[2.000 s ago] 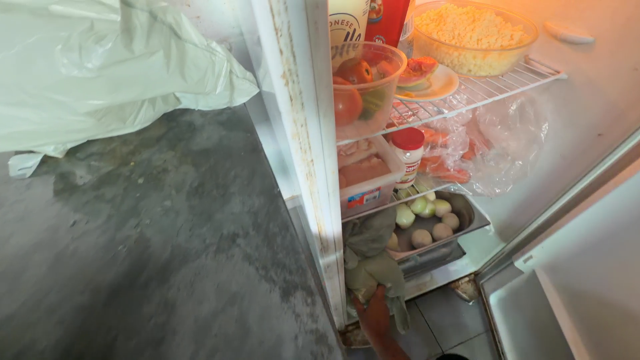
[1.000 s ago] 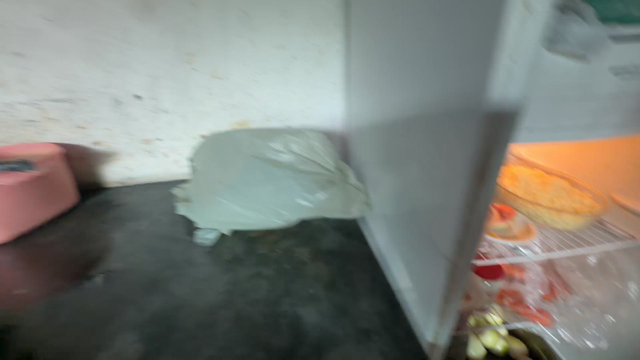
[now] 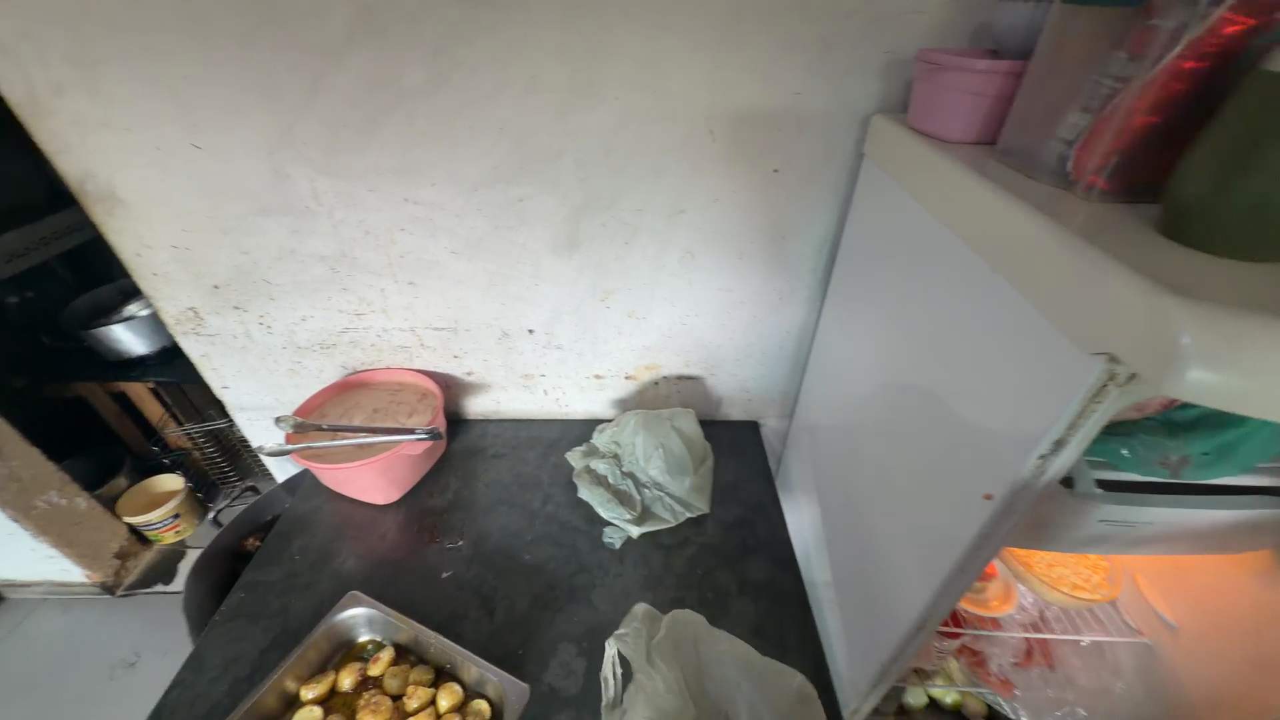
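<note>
Neither of my hands shows in the head view. A crumpled pale green plastic bag (image 3: 645,475) lies on the dark tabletop (image 3: 520,590) near the wall, and a second pale bag (image 3: 710,675) is at the bottom edge, partly cut off. To their left, a pink plastic container (image 3: 375,475) holds a brownish liquid, with metal tongs (image 3: 350,440) laid across its rim. At the lower left, a metal tray (image 3: 500,690) holds browned potatoes (image 3: 375,705). Inside the refrigerator, a glass dish of yellow grated food (image 3: 1065,575) sits on a wire shelf (image 3: 1050,635).
The refrigerator's side wall (image 3: 920,420) borders the table on the right. On its top stand a pink tub (image 3: 965,95) and a red package (image 3: 1160,110). A chair (image 3: 215,565) is at the table's left edge; a metal pot (image 3: 125,325) and a plastic bucket (image 3: 160,510) are beyond.
The view has swung left and up from the refrigerator's inside to the table and wall. The hand at the low shelf two seconds ago is out of view. A second pale bag now shows.
</note>
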